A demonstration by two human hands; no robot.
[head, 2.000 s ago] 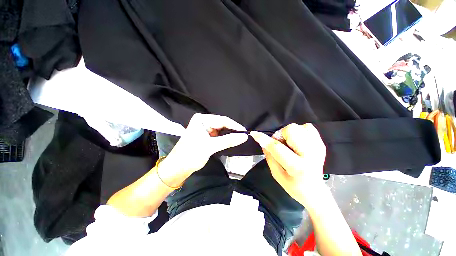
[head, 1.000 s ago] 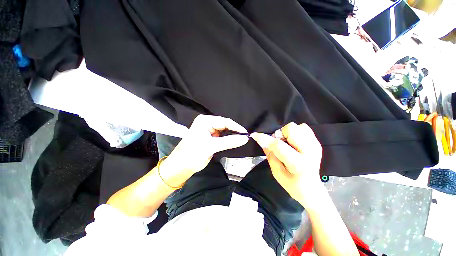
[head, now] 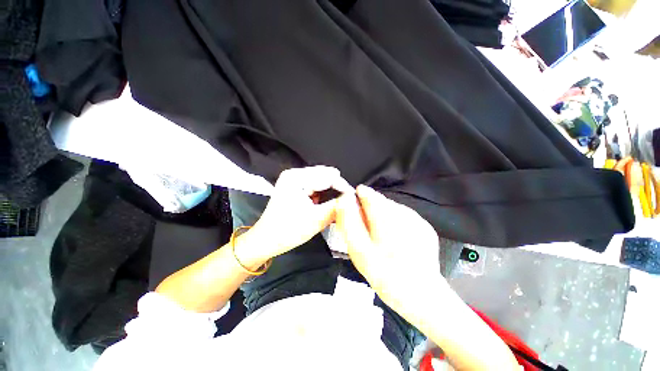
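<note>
A large black garment [head: 318,94] lies over the white table, its wide folded hem [head: 521,206] along the near edge. My left hand [head: 289,210], with a yellow band at the wrist, pinches the hem at the centre. My right hand [head: 387,239] is right beside it, its fingertips touching the left fingertips at the hem, thumb and fingers closed together. No needle or thread can be made out. The fingers hide the part of the hem between them.
At right lie a dark smartphone [head: 564,32], a multicoloured clump [head: 585,112], orange-yellow scissor handles [head: 642,185] and a blue-grey patterned item [head: 641,251]. Rough dark garments [head: 101,253] hang at left. A red object [head: 499,333] is on the floor at lower right.
My right hand has moved left and turned, now close against my left hand. The hem right of it is uncovered and slightly rumpled. My left hand has barely moved.
</note>
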